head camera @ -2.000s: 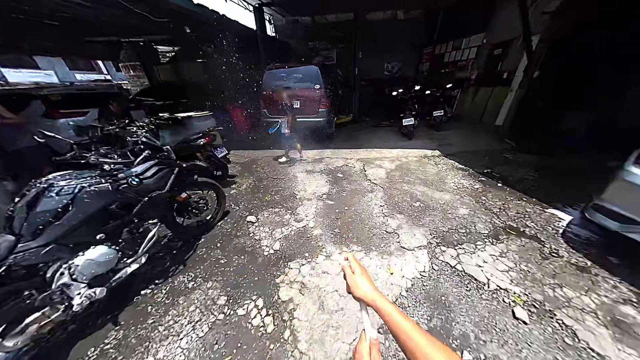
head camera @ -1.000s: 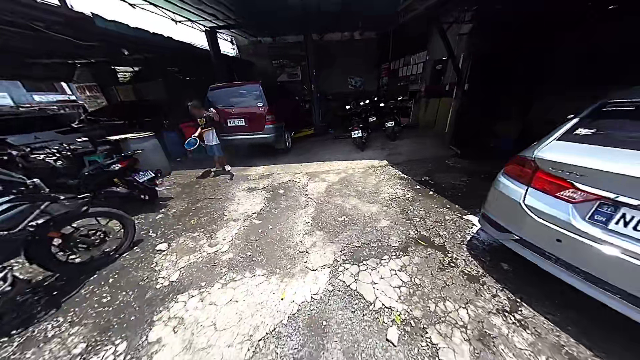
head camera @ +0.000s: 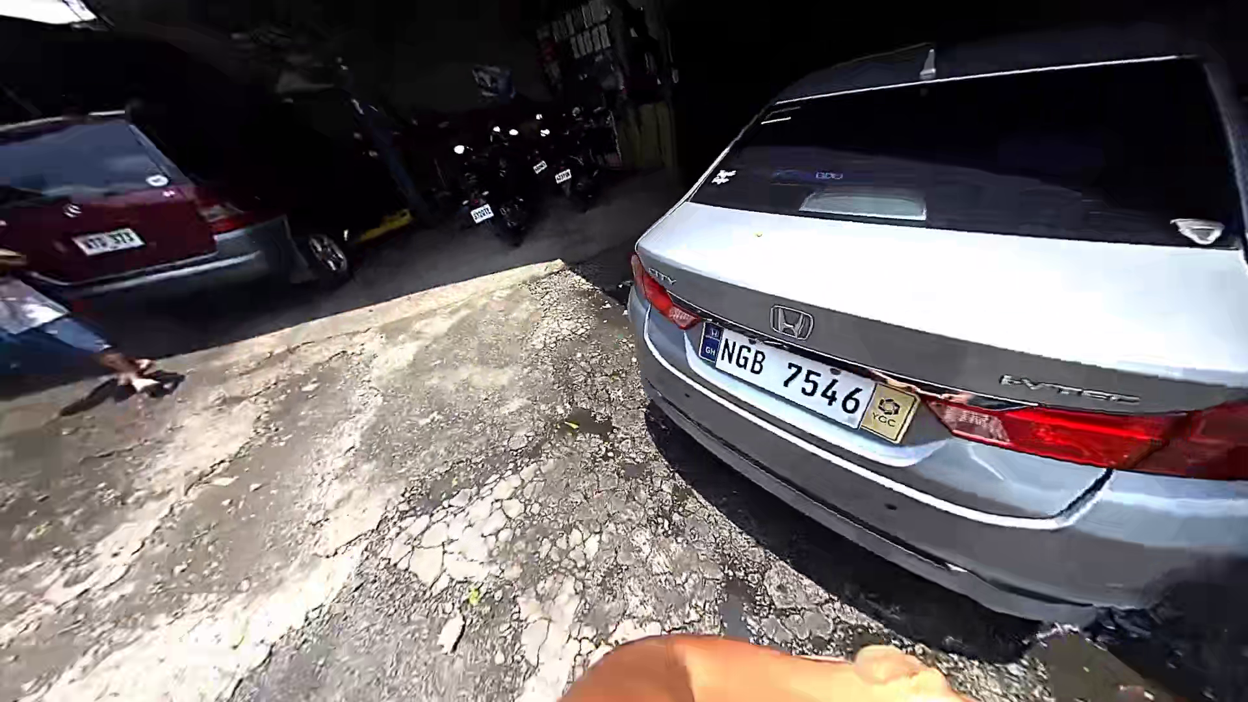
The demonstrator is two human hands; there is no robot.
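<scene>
Bare skin of an arm and part of a hand (head camera: 760, 673) shows at the bottom edge, cut off by the frame; which hand it is cannot be told, nor whether anything is held. Just beyond it stands a silver Honda sedan (head camera: 936, 312), rear end facing me, with a dark rear window, red tail lights and a rear plate (head camera: 795, 375). Under the right end of its rear bumper (head camera: 838, 507) the wet ground (head camera: 1092, 668) looks blurred, perhaps by splashing water. My other hand is hidden or out of view.
Cracked, stony pavement (head camera: 390, 468) spreads ahead, with a loose stone (head camera: 451, 632). Another person's leg and sandalled foot (head camera: 141, 375) are at the left, before a dark red vehicle (head camera: 107, 214). Parked motorcycles (head camera: 502, 185) stand in the shade behind.
The view has swung right and nearer to the silver sedan. Two seconds ago both my hands were low in view around a thin, pale object; one second ago neither showed.
</scene>
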